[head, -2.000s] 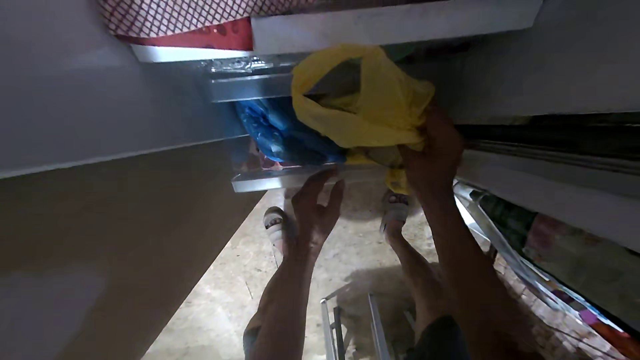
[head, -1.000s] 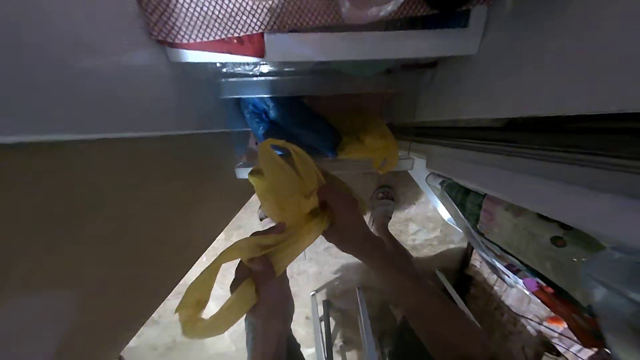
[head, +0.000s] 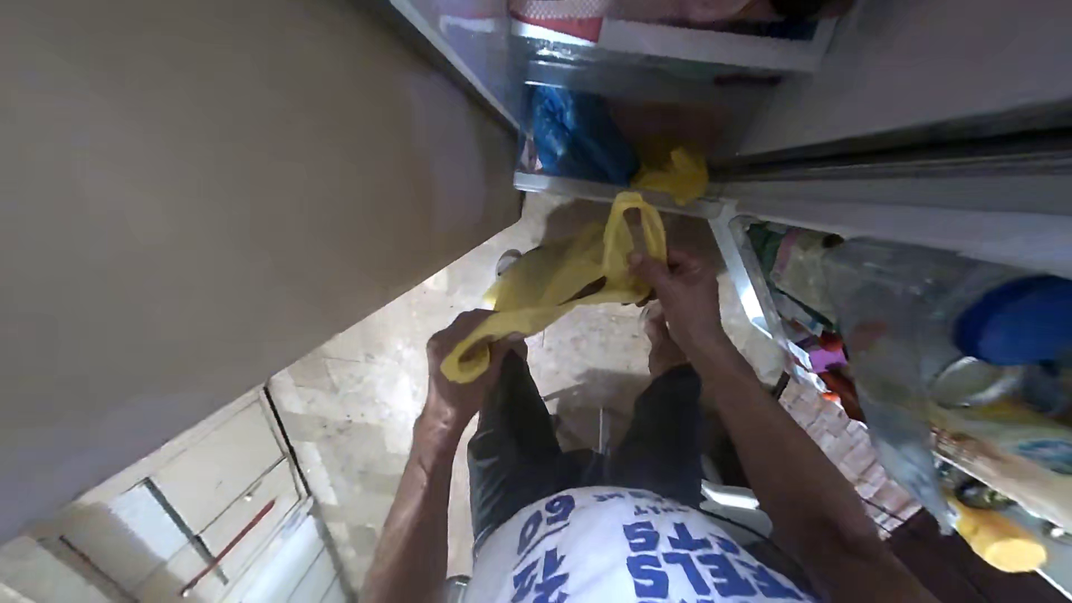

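Observation:
A yellow plastic carrier bag (head: 557, 272) is stretched between my two hands, its loop handles at either end. My left hand (head: 469, 360) grips the handle at the lower left. Around the base of the other handle, at the upper right, my right hand (head: 682, 293) is closed. Just beyond the bag, a refrigerator's lower shelf or drawer (head: 586, 186) holds a blue plastic bag (head: 578, 138) and another piece of yellow plastic (head: 677, 176), which hangs over its front edge.
The open refrigerator door (head: 749, 276) on my right carries jars and a blue-lidded container (head: 1017, 318). A large plain panel (head: 251, 167) stands on the left. White drawers (head: 243, 456) are at the lower left, and my legs are over the tiled floor (head: 360, 419).
The yellow bag was over the shelf in the earliest frame; it is now above the floor, spread between both hands. My left hand took hold of it. The view has shifted.

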